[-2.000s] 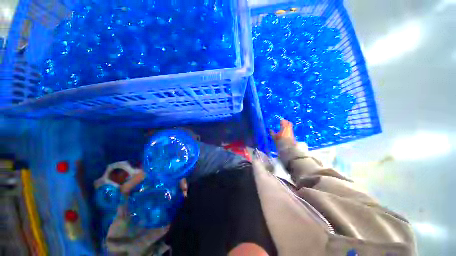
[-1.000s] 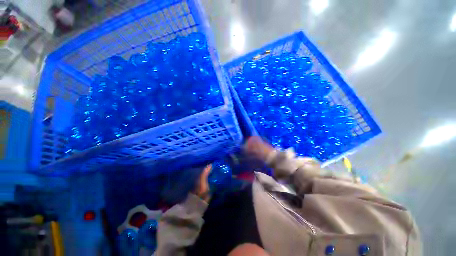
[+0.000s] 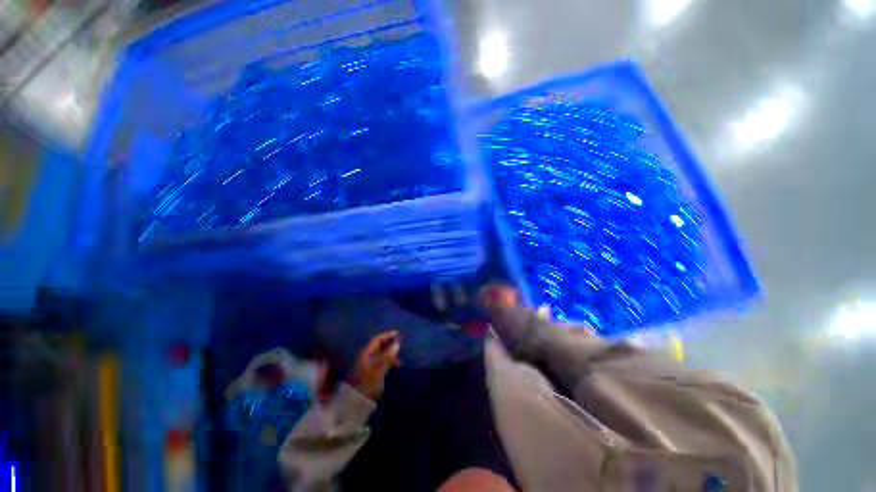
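The frame is blurred by motion. My left hand [image 3: 378,357] is above the dark trousers, its fingers partly spread, with no part visible in it. My right hand [image 3: 498,296] is small and blurred at the near corner between two crates; what it holds, if anything, cannot be told. Clear blue plastic parts fill the left crate [image 3: 384,219] and the right crate [image 3: 696,173]. A white holding plate [image 3: 252,370] lies below left of my left hand, with blue parts [image 3: 274,408] on or beside it.
The blue press front with red buttons [image 3: 179,354] and a yellow bar [image 3: 109,423] stands at the left. The left crate's wall stands just beyond my hands. Pale shiny floor [image 3: 807,221] lies at the right.
The blue part at my left hand a second ago is no longer visible. My right hand, over the right crate's near edge two seconds ago, is now lower and nearer my lap. The view has shifted.
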